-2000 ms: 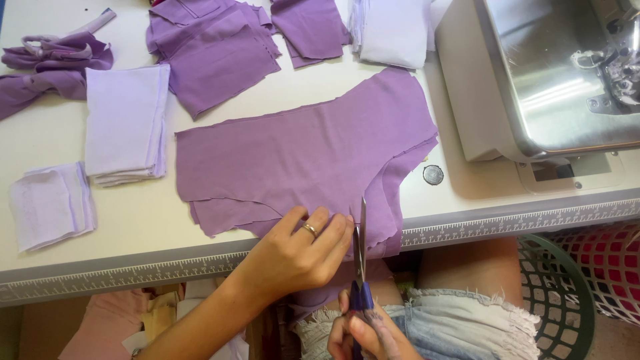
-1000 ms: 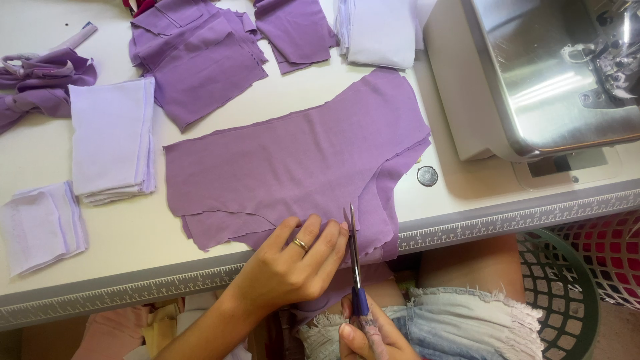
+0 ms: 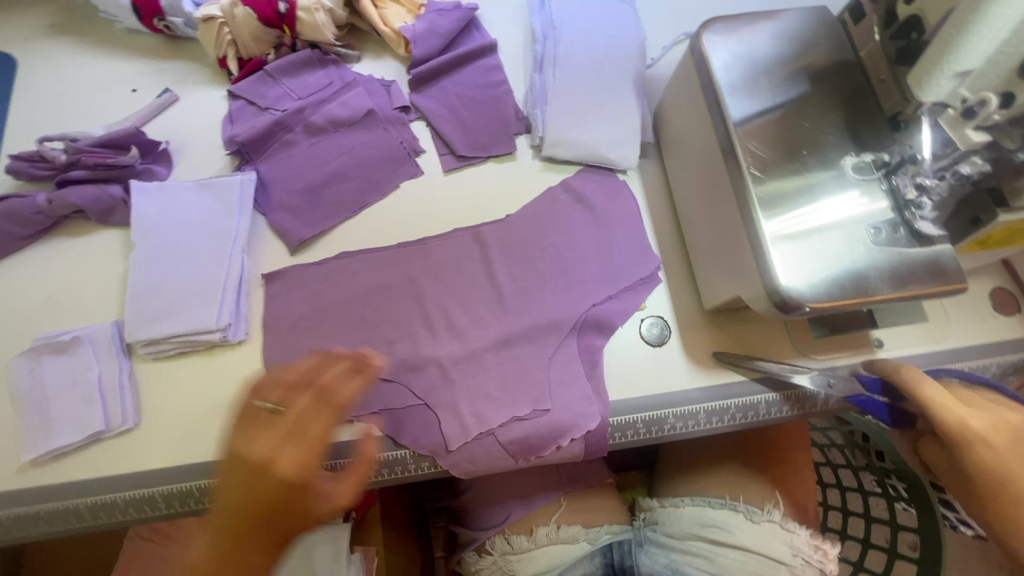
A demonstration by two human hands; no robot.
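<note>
Purple cut fabric pieces (image 3: 472,320) lie in a layered stack across the table's front edge, their lower part hanging over it. My left hand (image 3: 296,448), blurred and wearing a ring, hovers at the stack's lower left with fingers apart; whether it touches the cloth is unclear. In my right hand (image 3: 952,440) is a pair of scissors with blue handles (image 3: 800,374), blades pointing left over the front edge, below the sewing machine. The blades look nearly closed. More purple fabric pieces (image 3: 328,152) lie behind the stack, and pale lavender folded pieces (image 3: 188,260) are to its left.
A sewing machine with a metal cover (image 3: 824,176) stands at the right. A measuring tape (image 3: 688,422) runs along the front edge. Below it are a green plastic basket (image 3: 872,496) and my lap. A small round metal disc (image 3: 654,330) lies beside the stack. Tied cloth bundles (image 3: 264,24) lie at the back.
My right hand has carried the scissors away from the purple fabric to the right, near the machine. My left hand has come off the fabric's lower edge and moved left.
</note>
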